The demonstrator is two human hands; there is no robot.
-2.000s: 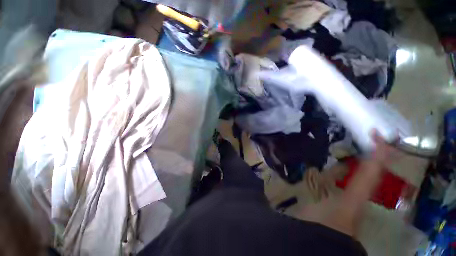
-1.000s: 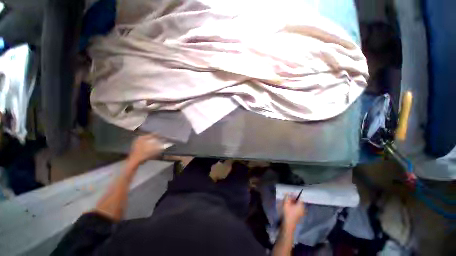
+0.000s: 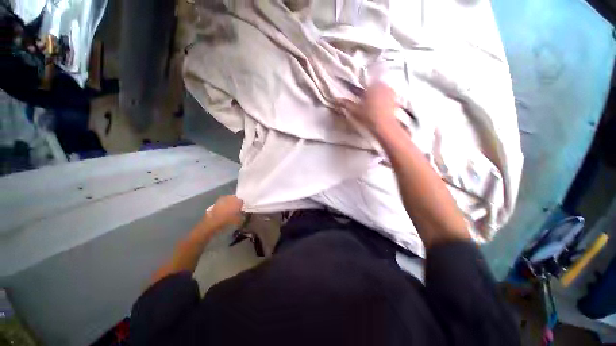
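Observation:
A large wrinkled cream-beige cloth lies over the pale blue-green padded table and hangs over its near edge. My left hand grips the cloth's near left corner. My right hand is on the middle of the cloth, its fingers closed on a fold. A thin dark tool shows beside my right hand; its shape is blurred. The fingertips of my right hand are partly hidden.
A long grey-white board or bench stands at the left. A yellow-handled thing and a clear bag hang at the lower right. Dark cloth and a white plastic sheet are at the upper left.
My left hand now grips the cream cloth's corner. My right hand has moved from the lower right up onto the cloth. The cloth is pulled nearer and over the table edge. The view has shifted.

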